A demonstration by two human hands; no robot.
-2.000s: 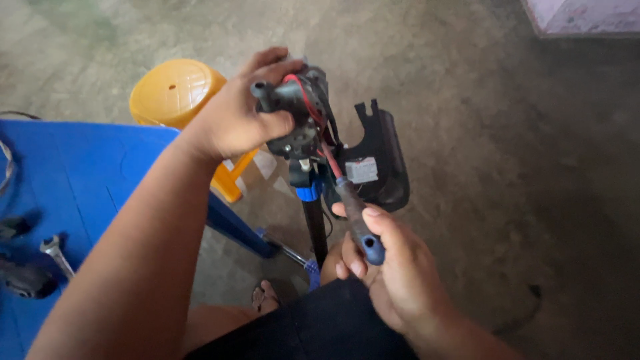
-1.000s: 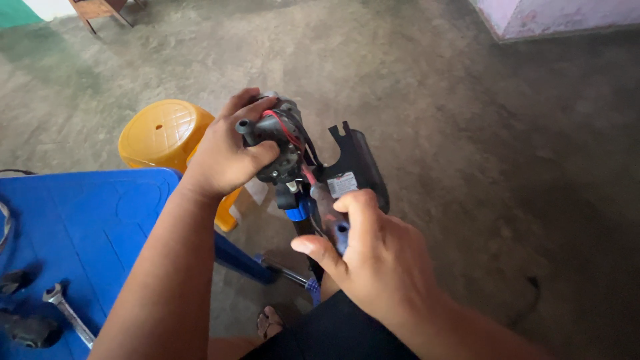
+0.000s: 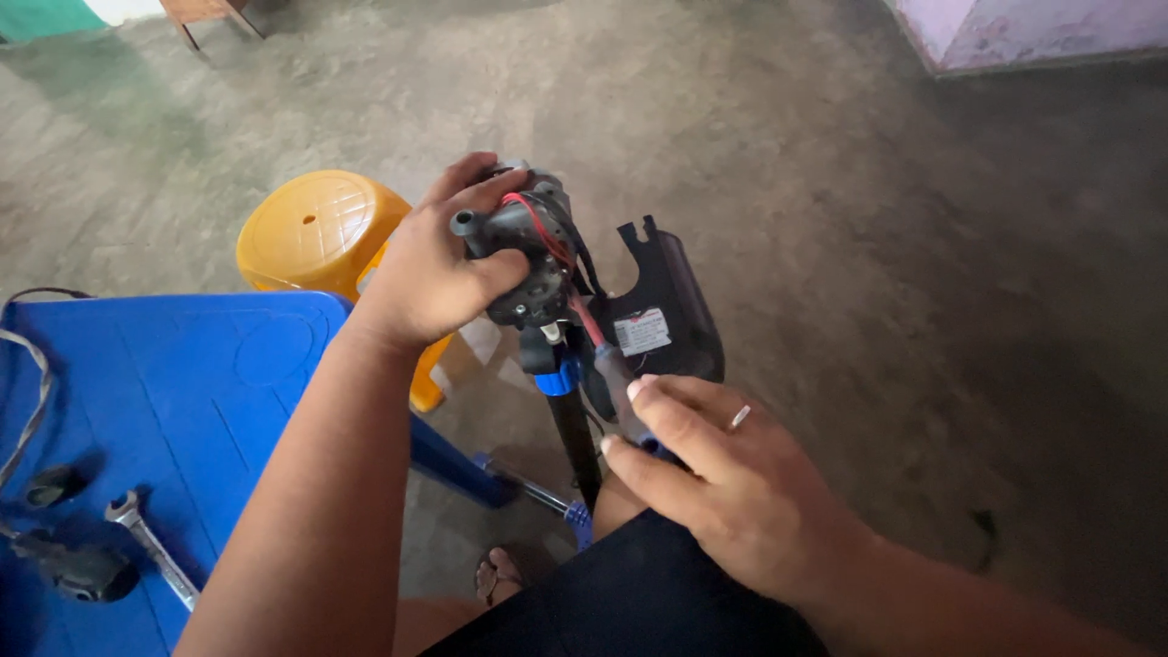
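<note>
My left hand [image 3: 447,265] grips a dark motor-like housing [image 3: 534,287] with red and black wires, its thumb on the near face. The housing sits at the top of a black pole with a blue collar [image 3: 557,376]. My right hand [image 3: 703,447] holds the handle of a screwdriver [image 3: 616,370], whose red shaft points up at the housing's lower right; its tip is hidden. Just right of the housing is a black plastic cover [image 3: 680,315] with a notched edge and a white label bearing writing.
A blue plastic table [image 3: 182,365] stands at the left, with an open-end wrench [image 3: 155,547], a black corded part [image 3: 87,566] and a cable on it. Behind it is a yellow plastic stool [image 3: 315,228]. A pale purple wall corner [image 3: 1022,36] rises at the upper right.
The fingers of my right hand have shifted on the screwdriver handle, with the back of the hand now turned up. My left hand still holds the housing. The view has shifted somewhat.
</note>
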